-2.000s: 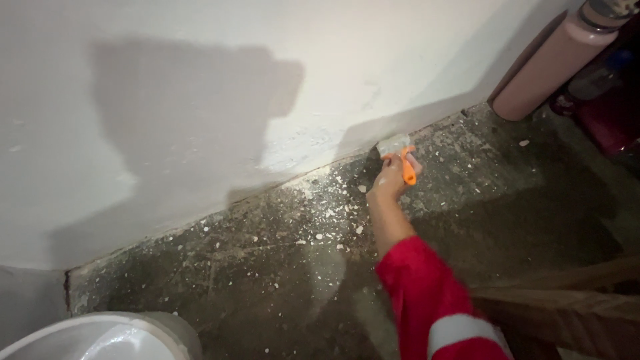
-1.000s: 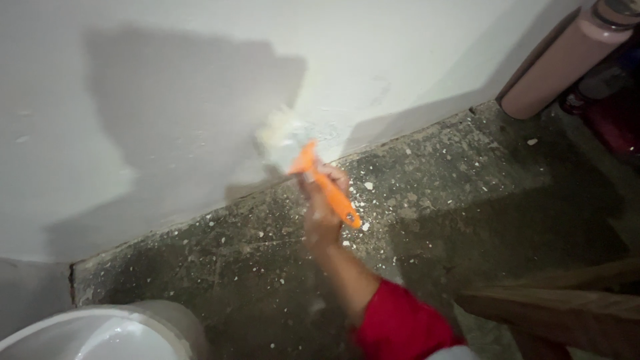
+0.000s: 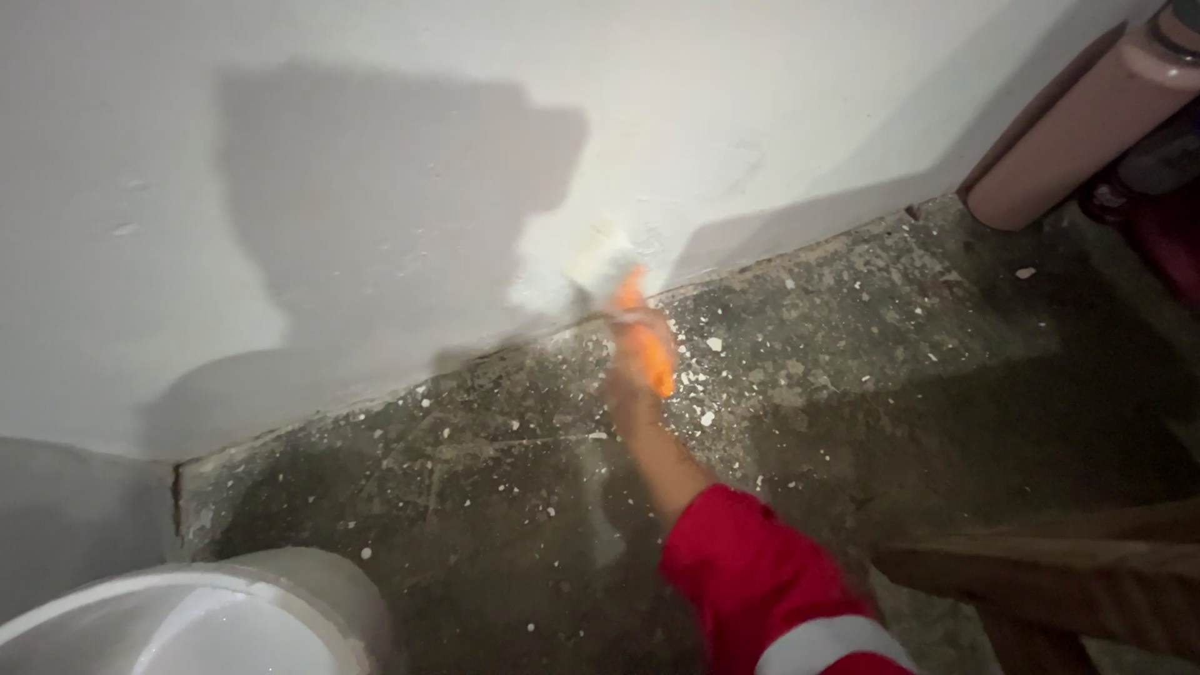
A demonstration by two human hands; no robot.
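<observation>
My right hand [image 3: 639, 361], in a red sleeve with a pale band, grips a paintbrush by its orange handle [image 3: 653, 356]. Its pale bristles [image 3: 600, 262] are blurred and lie against the lower part of the white wall [image 3: 394, 187], just above the floor edge. White flecks and chips are scattered over the dark concrete floor [image 3: 525, 478] around and below the hand. My left hand is out of the picture.
A white plastic bucket [image 3: 187, 586] stands at the lower left. At the upper right a pink bottle [image 3: 1078, 131] leans near the wall, with dark red items beside it. Part of a wooden piece of furniture [image 3: 1059, 562] shows at the lower right.
Two seconds ago my right hand held the brush farther right, at the wall's foot. It moved left along the wall, and the brush still touches the lower wall there.
</observation>
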